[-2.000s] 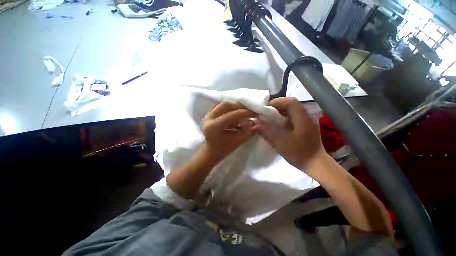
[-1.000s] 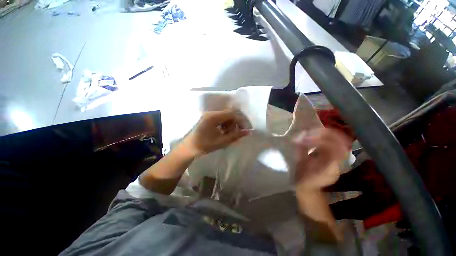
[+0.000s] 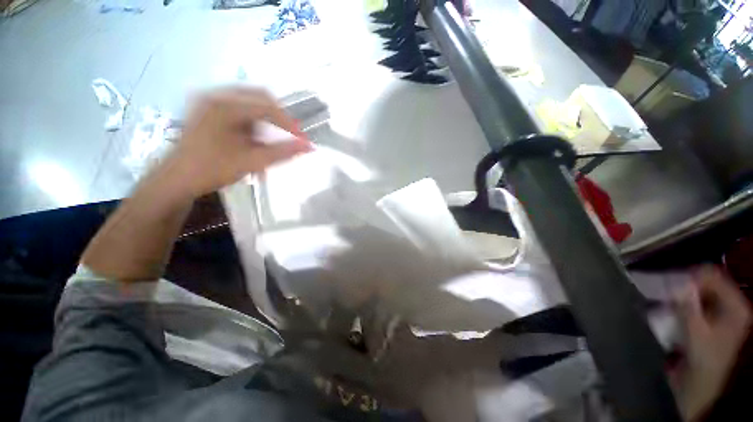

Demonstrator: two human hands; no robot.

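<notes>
A white garment (image 3: 314,222) hangs from a dark clothes hanger (image 3: 479,216) whose black hook loops over the grey rail (image 3: 549,222). My left hand (image 3: 227,140) is raised at the left, blurred, its fingertips closed on a part of the white garment. My right hand (image 3: 714,338) is at the lower right edge, beyond the rail and blurred, with pale cloth at its fingers; its grip is unclear. The neck opening of the garment shows just left of the rail.
A large white table (image 3: 66,66) carries white scraps (image 3: 107,95) and a bluish crumpled cloth (image 3: 291,21). Black hooks (image 3: 406,45) bunch beside the rail's far end. A pale box (image 3: 607,114) stands on the table right of the rail. A red bundle (image 3: 603,210) lies beyond the rail.
My hands have moved wide apart: the left up and to the left with the cloth, the right out to the lower right. The garment is spread open, and the hook appears lower in view.
</notes>
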